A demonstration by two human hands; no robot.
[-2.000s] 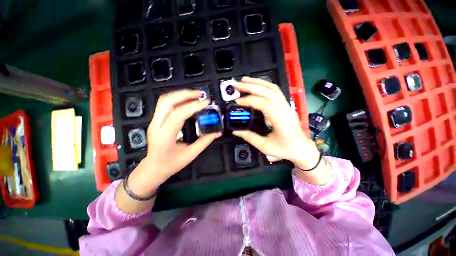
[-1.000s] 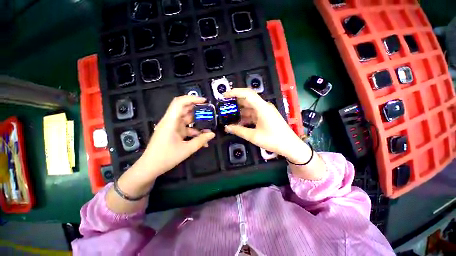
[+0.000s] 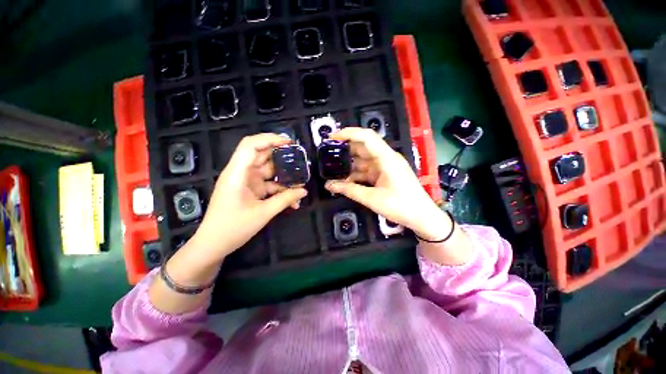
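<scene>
My left hand [image 3: 245,193] holds a smartwatch unit [image 3: 291,165] by its edges, between thumb and fingers. My right hand [image 3: 383,175] holds a second dark smartwatch unit [image 3: 335,160] the same way. Both faces point up at me and look dark, with small pale marks or reflections. They are side by side with a narrow gap, above the black foam tray [image 3: 285,257]. A white-cased watch [image 3: 323,128] lies sensor side up in a pocket just beyond my right hand. Other watches lie in the tray's pockets.
A red tray edge [image 3: 131,166] shows under the black tray. A red-orange tray [image 3: 623,174] with watches is at right. A black multi-port block [image 3: 514,196] and small square devices [image 3: 464,129] lie between. A yellow paper pad [image 3: 77,209] and red basket [image 3: 28,283] are at left.
The two held screens have gone from lit blue lines to dark. Both hands have shifted slightly left in the view since the first frame and still hold the watches.
</scene>
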